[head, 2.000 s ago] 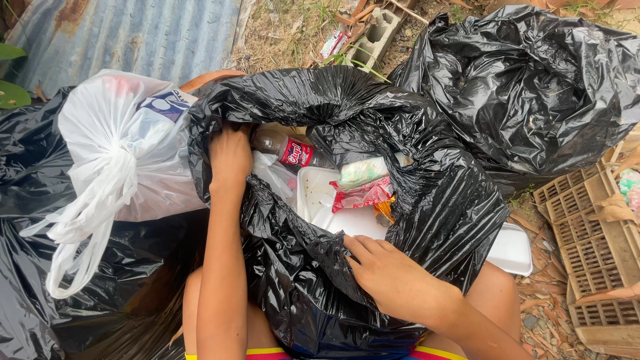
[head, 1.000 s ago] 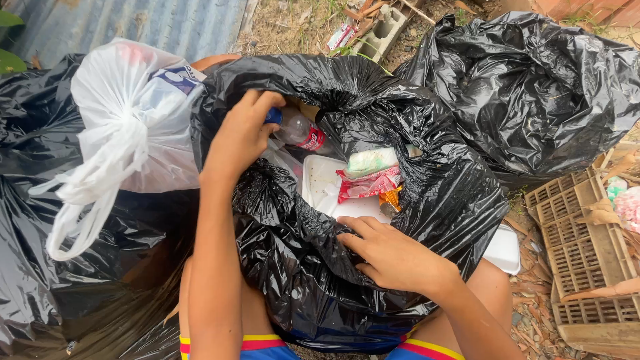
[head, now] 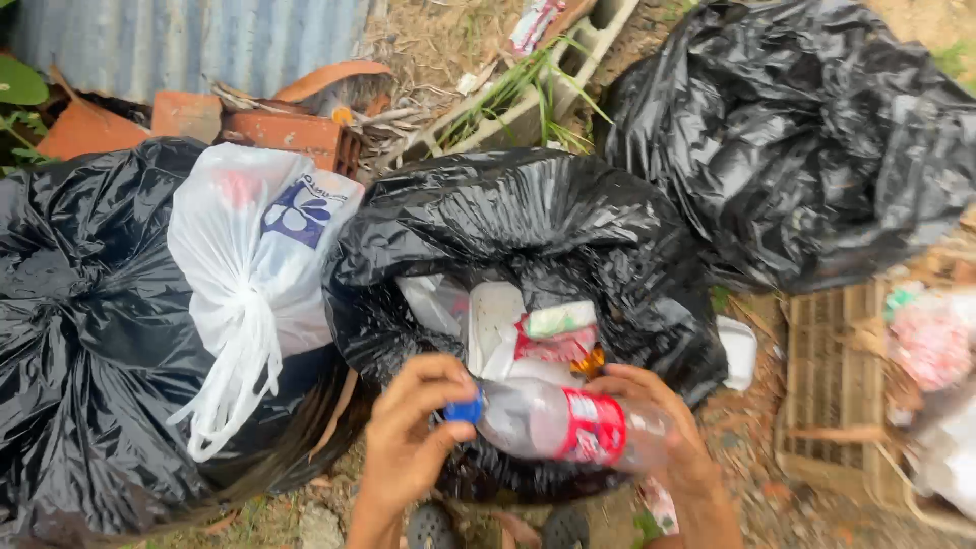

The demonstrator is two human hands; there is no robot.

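An empty-looking clear plastic bottle with a red label (head: pixel 593 427) lies crosswise between my hands, above the front of an opened black garbage bag (head: pixel 518 206). The fingers of my left hand (head: pixel 415 427) pinch its blue cap (head: pixel 463 406). Around its base end is my right hand (head: pixel 671 435), slightly blurred. Inside the bag are white foam containers (head: pixel 494 320), a red wrapper (head: pixel 557 343), a pale green and white packet (head: pixel 561 319) and an orange wrapper (head: pixel 589 362).
Left stand a full black bag (head: pixel 84 320) and a knotted white plastic bag (head: pixel 244 252). Another black bag (head: pixel 793 145) is at upper right, above a plastic crate (head: pixel 831 381). Behind are bricks (head: pixel 282 137), a concrete block (head: pixel 526 99) and corrugated metal sheet (head: pixel 191 46). A foam container (head: pixel 736 352) lies right.
The bottle, inside the bag before, is now out and held in both hands. My right hand has let go of the bag's near rim, and my left hand has come toward me.
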